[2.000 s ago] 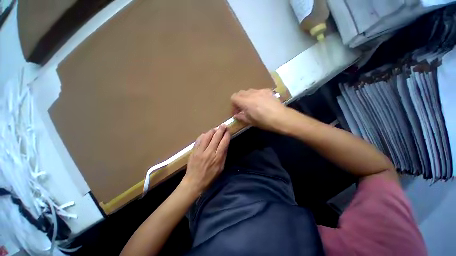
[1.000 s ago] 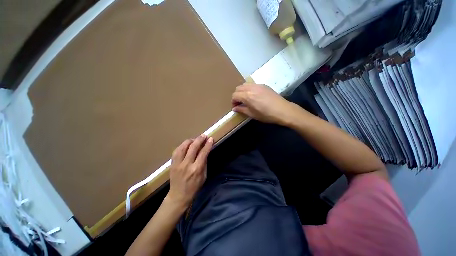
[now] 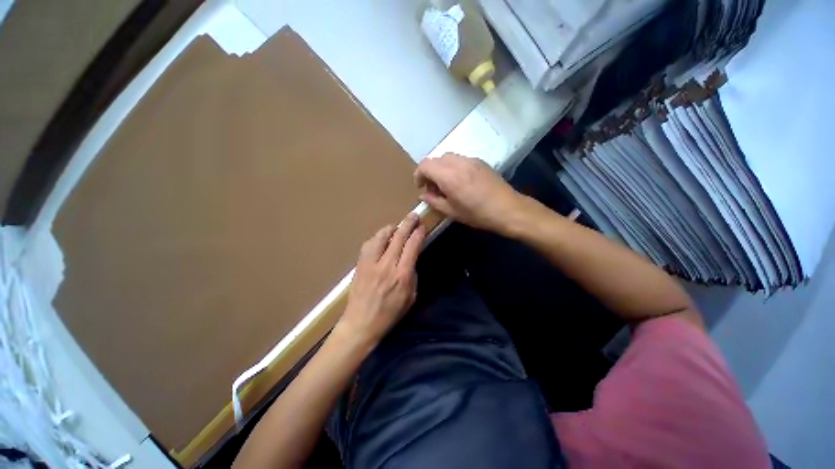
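Observation:
A brown bag panel (image 3: 229, 220) lies flat on the table, its near edge running diagonally along the board. A narrow white reinforcement strip (image 3: 307, 322) lies along that edge beside a yellow edge band (image 3: 211, 435); its left end is loose and curls toward me. My left hand (image 3: 384, 282) lies flat over the strip, fingertips pressing on it, and grips nothing. My right hand (image 3: 462, 190) is at the panel's right corner with fingers curled in at the strip's right end; the fingertips are partly hidden.
A glue bottle (image 3: 465, 46) with a yellow nozzle lies behind my right hand. A stack of white panels (image 3: 568, 32) is at the back right. Assembled panels (image 3: 677, 192) are piled at right. A strip bundle (image 3: 37, 366) is at left. A stack of brown panels (image 3: 69, 78) is at back left.
The view has shifted, so the panel's notched far edge now shows. My left hand has slid right along the strip, closer to my right hand, uncovering more strip on the left.

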